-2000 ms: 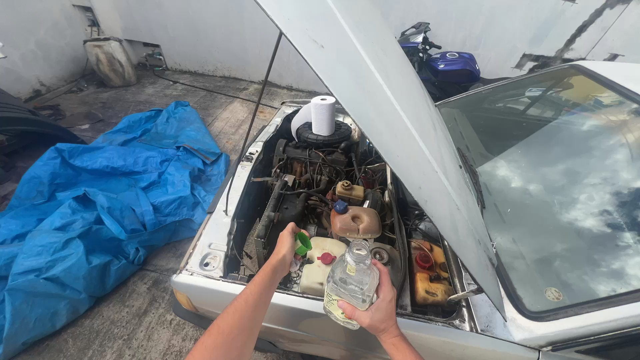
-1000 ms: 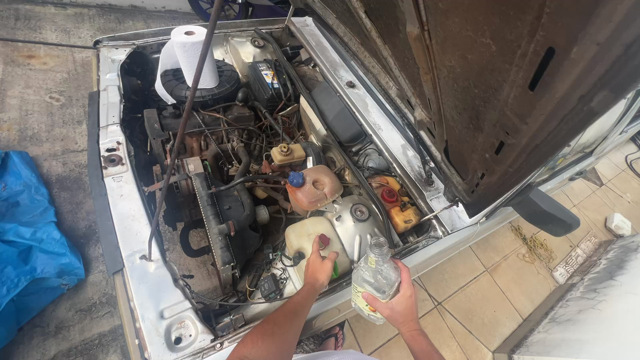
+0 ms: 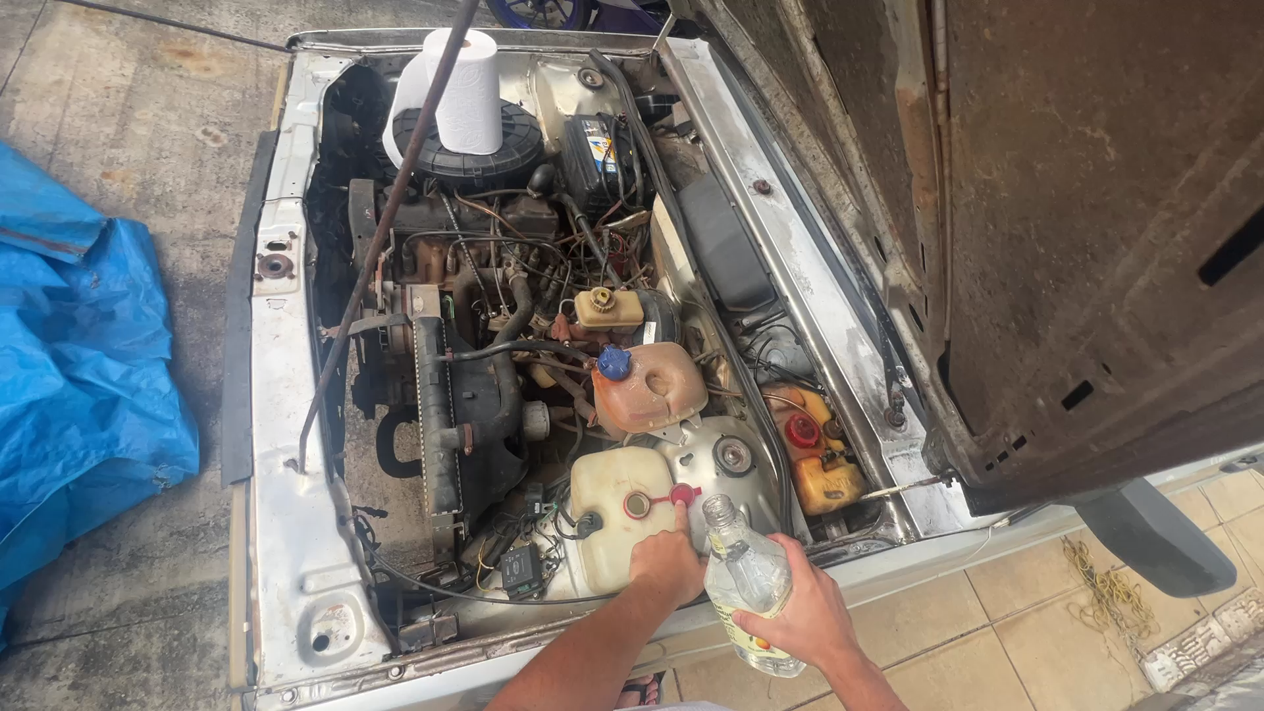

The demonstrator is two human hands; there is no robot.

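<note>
My left hand reaches over a whitish plastic reservoir, its index fingertip at the red cap. The cap is flipped aside on its strap, and the reservoir's round filler opening is uncovered. The other left fingers are curled, and what they may hold is hidden. My right hand grips a clear bottle with a label; its neck is tilted up and left, beside my left hand, and its mouth has no cap on it. A brownish coolant expansion tank with a blue cap is just beyond.
A thin prop rod crosses the left of the engine bay. The raised hood overhangs the right side. A paper towel roll stands on the round air filter housing. A blue tarp lies on the ground at left.
The red cap covered the reservoir's filler two seconds ago; now it is flipped open. My left hand held a green funnel or cap then, which is out of sight now. The view has swung over the engine bay.
</note>
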